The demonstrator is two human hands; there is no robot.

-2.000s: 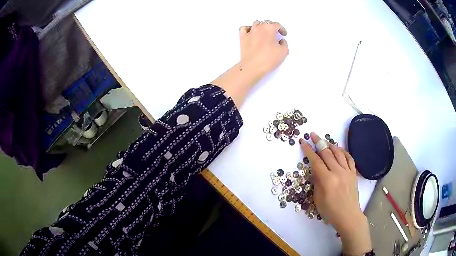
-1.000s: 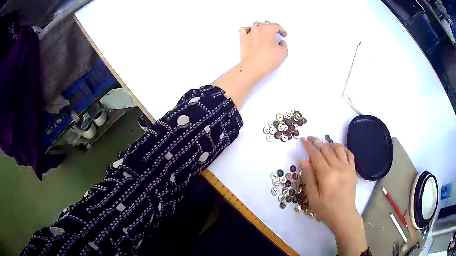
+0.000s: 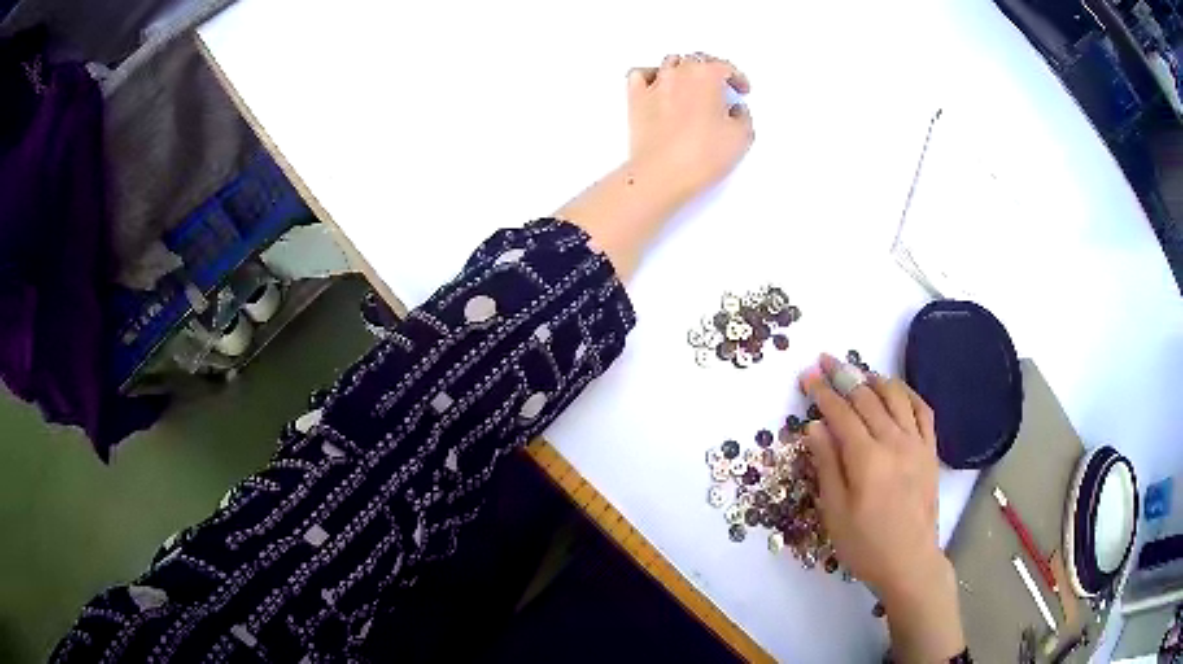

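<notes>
Small brown, dark and pale buttons lie in two loose piles on the white table. The smaller pile (image 3: 743, 327) is farther from me; the larger pile (image 3: 768, 488) is nearer the table edge and partly hidden by my right hand. My right hand (image 3: 882, 474) is palm down over its right side, fingertips low over the table between the piles, with no button visibly gripped. A few buttons show beside its fingers. My left hand (image 3: 688, 123) rests on the table, away from the buttons, its fingers curled; its palm side is hidden.
A dark navy dish (image 3: 963, 384) is right of my right hand. Beyond it, a grey-beige mat (image 3: 999, 551) bears a red pencil (image 3: 1025, 521), a white stick (image 3: 1034, 590) and a round navy-rimmed item (image 3: 1107, 521). A yellow-orange ruler strip (image 3: 623, 532) edges the table. Purple cloth (image 3: 52, 247) hangs at left.
My right hand has moved slightly right, and its index finger has spread from a more bunched pose. More buttons show in the nearer pile. My left hand has stayed in place.
</notes>
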